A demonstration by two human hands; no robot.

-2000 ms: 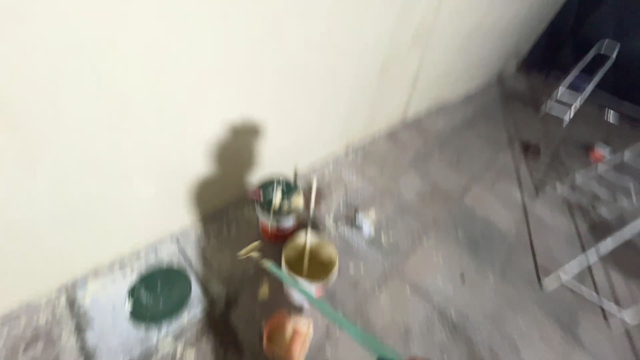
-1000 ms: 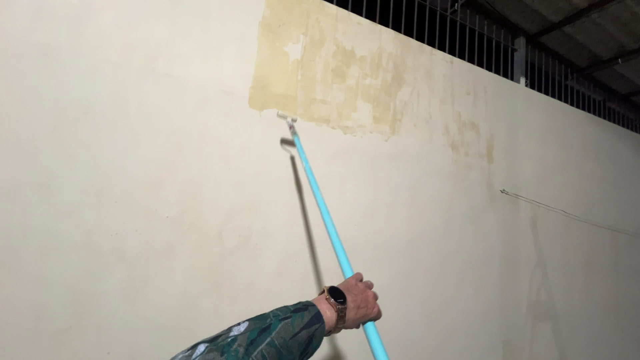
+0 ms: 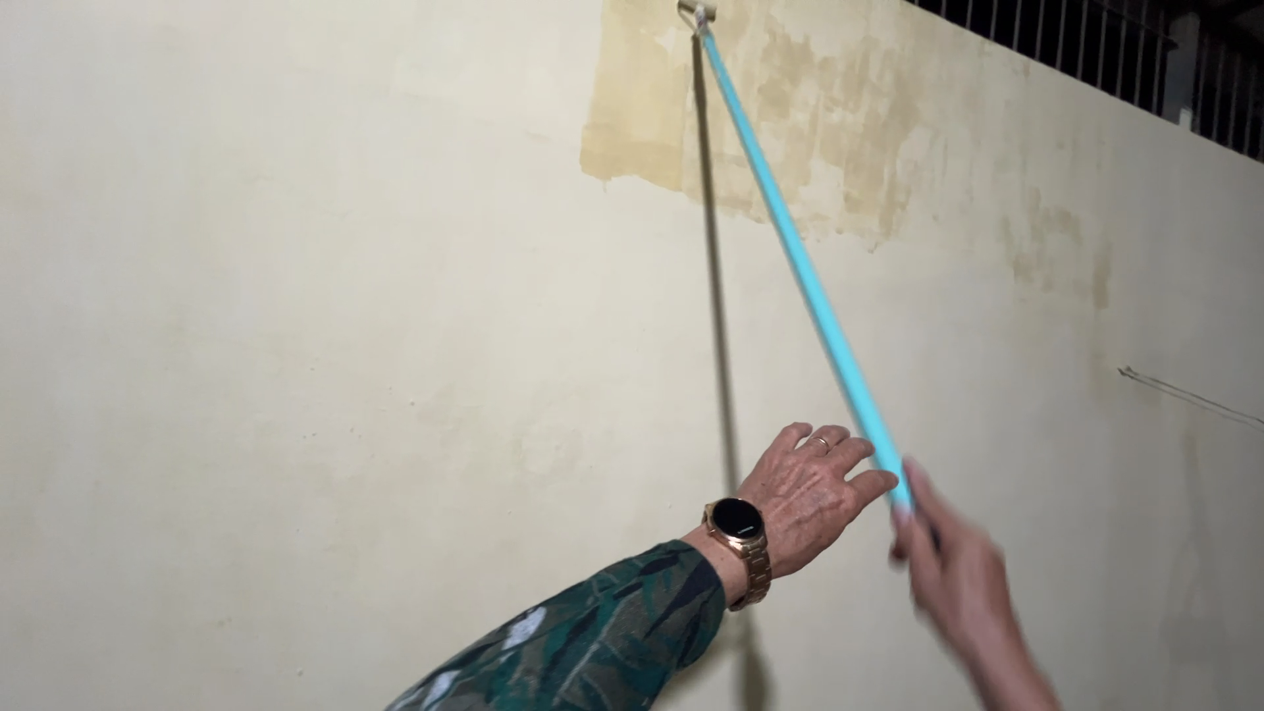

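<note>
A long light-blue extension pole (image 3: 800,262) slants up the wall, with a small paint roller (image 3: 697,12) at its top end, over a darker yellowish patch (image 3: 637,128). My right hand (image 3: 953,563), slightly blurred, grips the pole's lower part. Beside the pole, just left of my right hand, my left hand (image 3: 810,494) has its fingers spread; its fingertips are at the pole's edge but not wrapped round it. A wristwatch (image 3: 739,518) and a camouflage sleeve (image 3: 592,632) are on my left arm. The pole's bottom end is hidden.
The cream-coloured wall (image 3: 346,346) fills most of the view. Metal bars (image 3: 1076,49) run above its top edge at the upper right. A thin wire or cord (image 3: 1190,395) lies against the wall at the right. The pole casts a dark shadow on the wall.
The roller has moved up the wall, from the lower edge of the darker patch onto it. My left hand has let go of the pole, and my right hand has come into view on it.
</note>
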